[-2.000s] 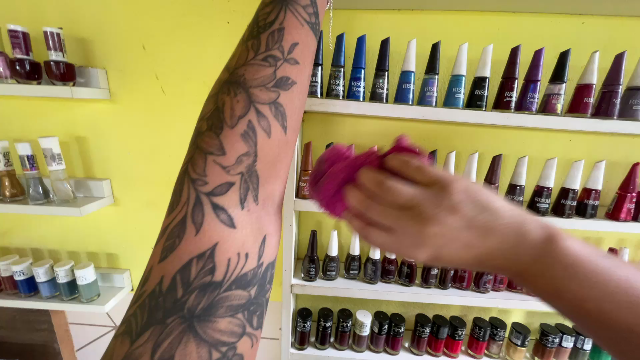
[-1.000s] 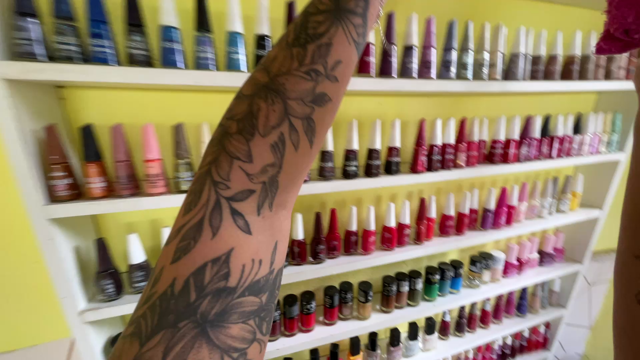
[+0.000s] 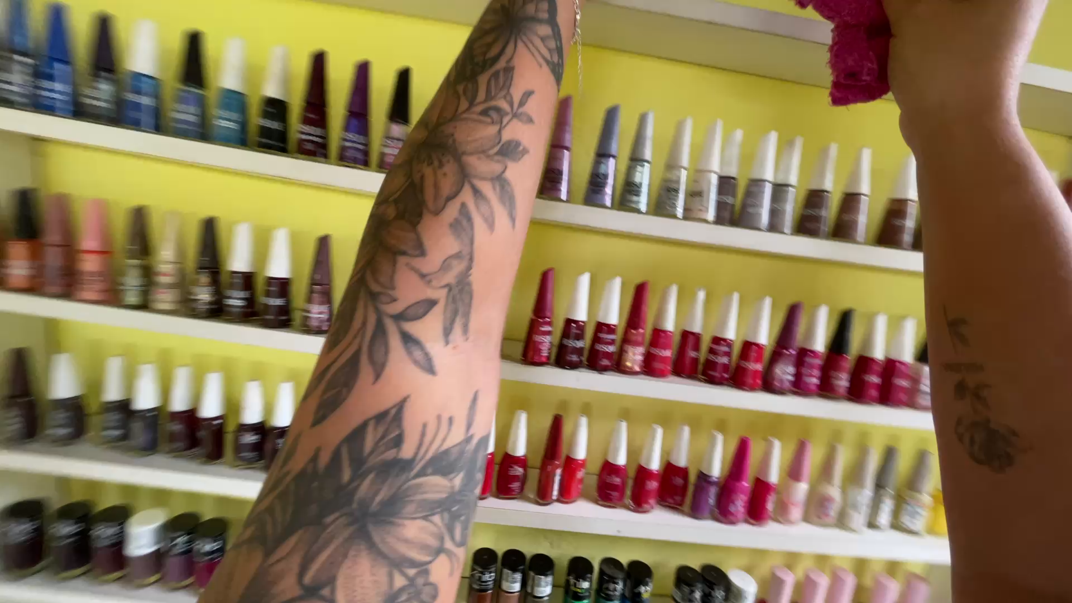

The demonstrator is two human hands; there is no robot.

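My right hand (image 3: pixel 963 50) is raised at the top right, cut off by the upper edge, and grips a crumpled magenta cloth (image 3: pixel 856 50). Hand and cloth are in front of the upper white shelf (image 3: pixel 737 17); whether the cloth touches it I cannot tell. My tattooed left forearm (image 3: pixel 435 251) reaches up through the middle, with a thin chain (image 3: pixel 578 42) hanging near the wrist. The left hand itself is beyond the top edge. Nail polish bottles (image 3: pixel 657 176) stand in a row on the shelf below the cloth.
White shelves (image 3: pixel 729 239) on a yellow wall (image 3: pixel 712 84) hold rows of upright nail polish bottles: blue and purple ones (image 3: pixel 191 96) at the upper left, red ones (image 3: pixel 720 347) in the middle, black-capped ones (image 3: pixel 579 578) at the bottom. Both forearms cover parts of the rows.
Two seconds ago my right hand was with the cloth before the middle shelves; now it is raised at the upper right. The view has shifted along the shelves.
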